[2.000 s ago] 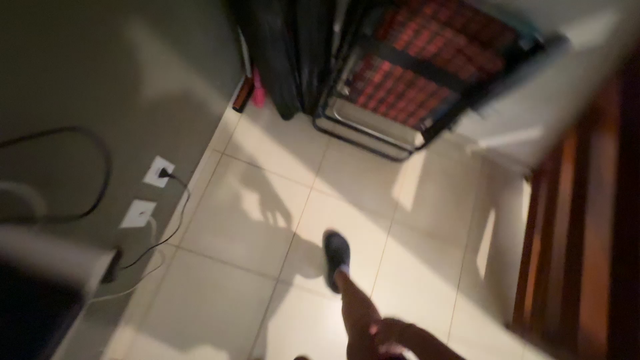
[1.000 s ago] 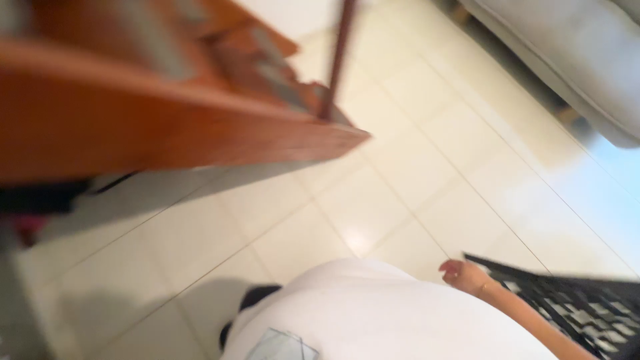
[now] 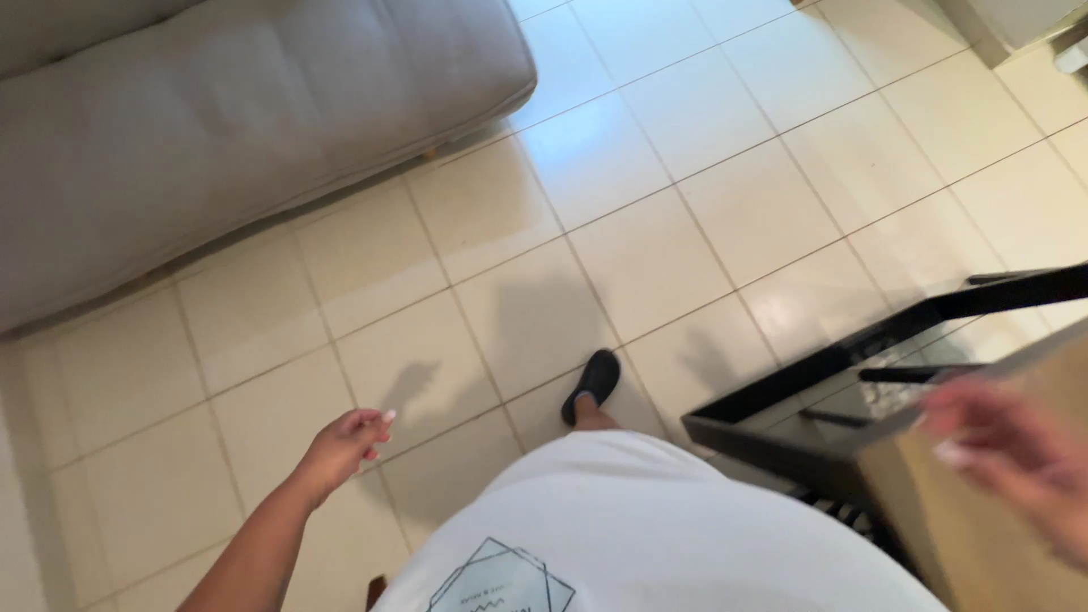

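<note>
My left hand (image 3: 344,452) hangs over the tiled floor at lower left, holding nothing, its fingers loosely curled and apart. On the right side, my right hand (image 3: 1011,459) is blurred and looks empty, its thumb and fingers apart. It is above or beside a wooden surface (image 3: 1003,527) with a black frame (image 3: 765,446); whether it touches the wood cannot be told. Between the hands is my white shirt (image 3: 646,527), which bears a printed design. Beyond the shirt, a foot in a black clog (image 3: 595,384) stands on the tiles.
A grey upholstered sofa (image 3: 280,110) spans the upper left. Cream floor tiles (image 3: 680,229) lie between it and the black-framed furniture at right. At the upper right is the corner of a wall or pillar (image 3: 1003,25). A pale wall edge (image 3: 17,476) runs down the far left.
The view has swung far around from the wooden furniture to the sofa side. Both my hands are now in view; a second ago only one showed, near a black-and-white patterned item.
</note>
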